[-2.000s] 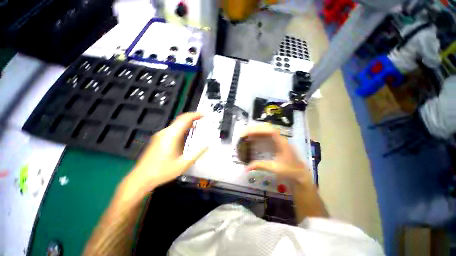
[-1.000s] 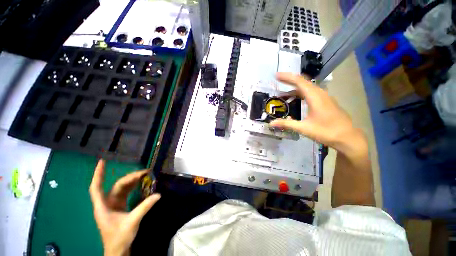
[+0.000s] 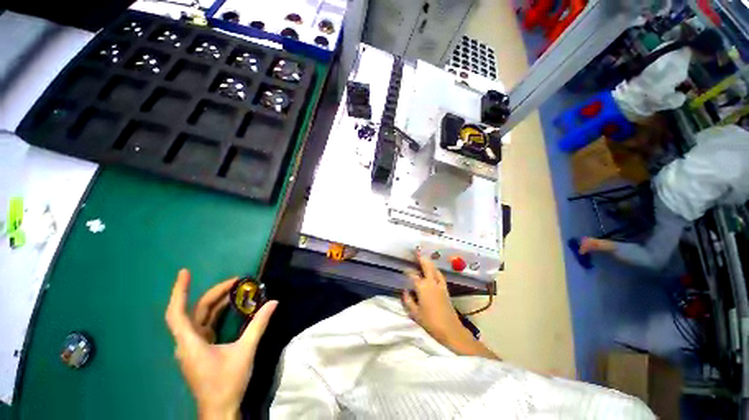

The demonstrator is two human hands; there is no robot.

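Observation:
My left hand [image 3: 218, 344] holds a round unit [image 3: 247, 296] with a dark rim and yellow inside, between thumb and fingers above the green mat. My right hand [image 3: 431, 299] is at the front edge of the white machine [image 3: 345, 215], with a fingertip at the small buttons, left of the red button [image 3: 458, 263]; it holds nothing that I can see. Another yellow-centred unit [image 3: 473, 138] sits in the black fixture [image 3: 451, 131] on the raised block. A silver-faced unit [image 3: 76, 349] lies on the green mat [image 3: 140, 271].
A black foam tray [image 3: 156, 135] with silver-looking parts in some pockets is at upper left. A blue-edged tray [image 3: 271, 31] with dark round parts stands beyond it. A grey upright [image 3: 550, 70] rises behind the machine. Other people in white coats are at the right.
My right hand has left the fixture and moved to the machine's front buttons. The fixture block now shows higher above the machine top. My left hand still holds its unit over the mat.

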